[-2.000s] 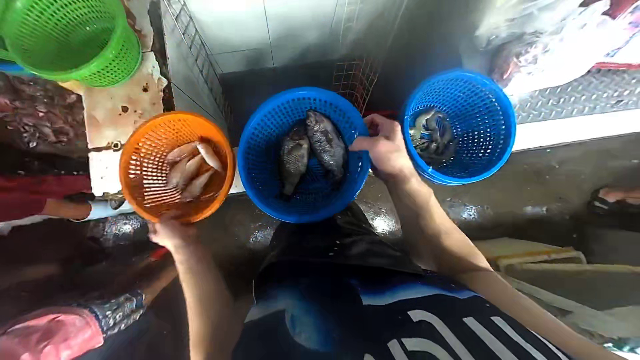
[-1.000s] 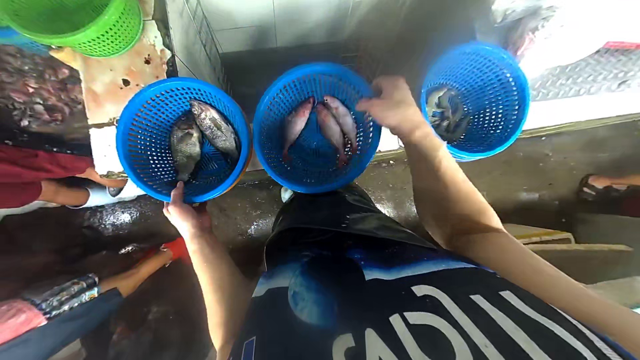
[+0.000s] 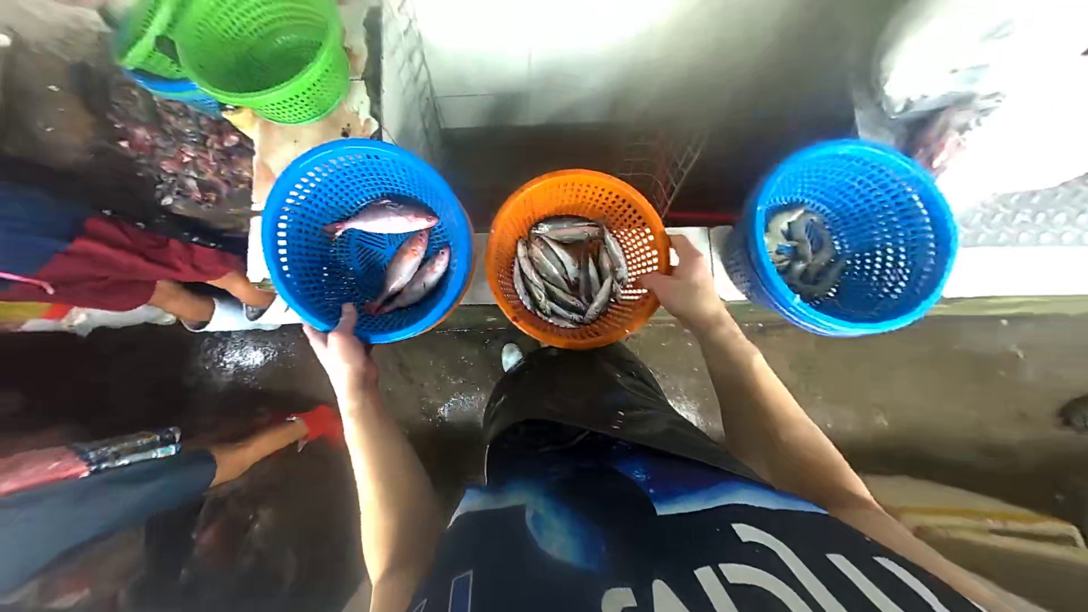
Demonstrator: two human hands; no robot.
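My left hand [image 3: 347,353] grips the near rim of a blue plastic basket [image 3: 293,285], thumb inside, with three pinkish fish [image 3: 401,265] on its bottom. An orange rim shows just beneath that basket. My right hand [image 3: 687,285] holds the right rim of an orange plastic basket [image 3: 578,334], which contains several small silvery fish [image 3: 561,272]. Farther right stands another blue basket [image 3: 914,246], untouched, with greyish seafood [image 3: 803,251] inside; its exact kind is unclear.
Green plastic baskets [image 3: 319,85] stand at the upper left beside a heap of fish scraps [image 3: 183,153]. Other people's legs [image 3: 246,455] are at the left. A white ledge [image 3: 1011,270] runs behind the wet floor [image 3: 850,374]. Pale slabs or boxes [image 3: 986,518] lie lower right.
The pink fish's blue basket was in the middle one second ago and is now at the left in my left hand. The orange basket with small fish now shows in the middle.
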